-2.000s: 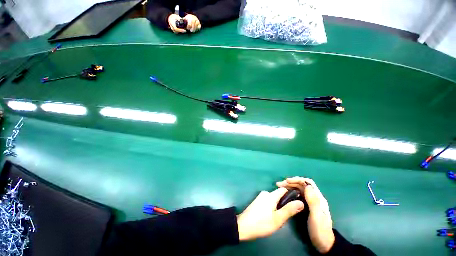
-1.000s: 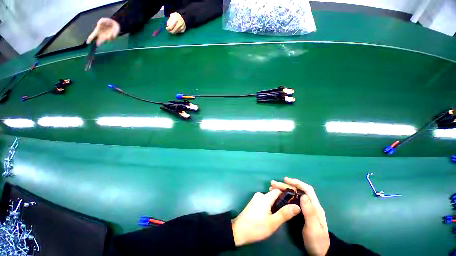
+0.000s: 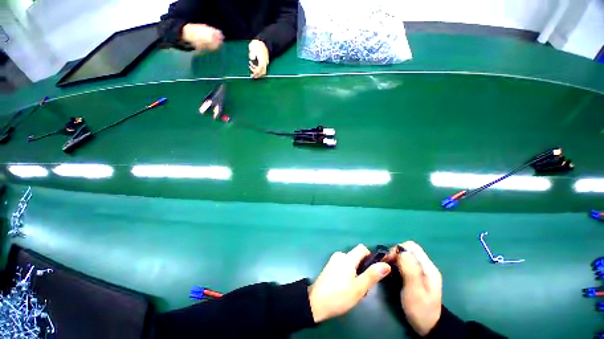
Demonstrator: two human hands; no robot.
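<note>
My left hand [image 3: 344, 283] and my right hand [image 3: 418, 286] are close together at the lower centre, just above the green bench. Both grip a black battery clamp [image 3: 375, 259], mostly hidden by the fingers. A coppery glint shows between the hands. A blue plug [image 3: 197, 292] with a red sleeve sticks out from beside my left forearm. One silver torsion spring [image 3: 497, 258] lies on the bench to the right of my right hand.
A black tray [image 3: 86, 298] with heaped springs is at lower left. Clamp leads lie on the green belt [image 3: 371, 192]. Blue plugs [image 3: 591, 292] are at the right edge. Opposite are a person in black sleeves [image 3: 278, 33], a bag of springs [image 3: 354, 33] and another tray [image 3: 112, 54].
The leads on the belt have shifted left. The person opposite has reached toward the belt, and a lead is blurred near their hands. My fingers have shifted slightly around the clamp.
</note>
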